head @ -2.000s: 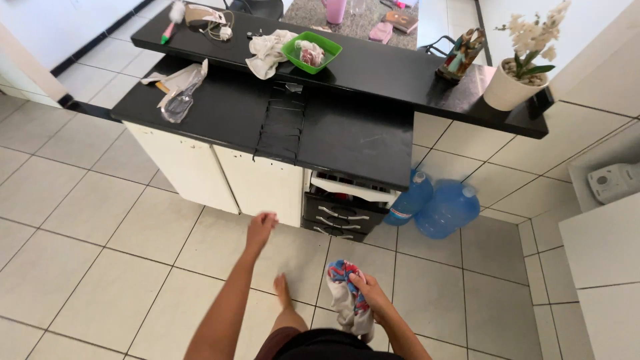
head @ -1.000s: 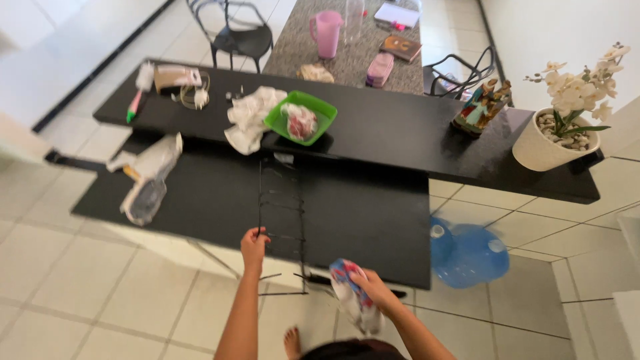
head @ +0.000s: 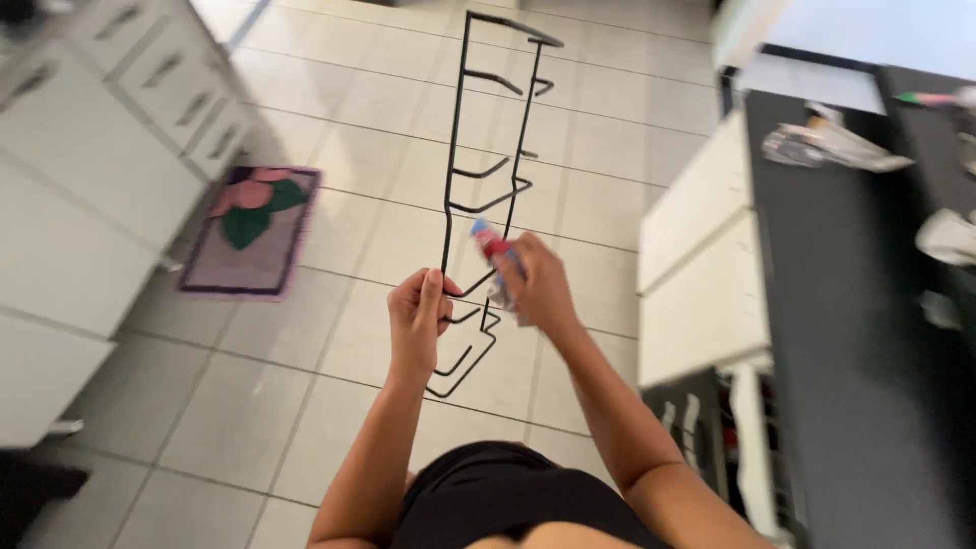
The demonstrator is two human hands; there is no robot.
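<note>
A tall black metal wire rack (head: 457,122) with bent arms along two long rods is held up off the floor in front of me. My left hand (head: 419,316) is closed around its left rod, toward the lower part. My right hand (head: 537,282) grips a crumpled cloth (head: 496,248) in red, blue and whitish colours, at the right rod. The cloth overlaps the rod; blur hides whether it touches the metal.
A black countertop (head: 823,305) over white cabinet doors runs along the right, with a crumpled plastic bag (head: 854,149) on it. White drawers (head: 145,99) stand at the left, beside a purple floor mat (head: 286,229) with a flower design.
The wire rack, on the counter before, is now lifted over the floor in my left hand. My right hand has brought the cloth up to the rack. The view has swung strongly away from the counter.
</note>
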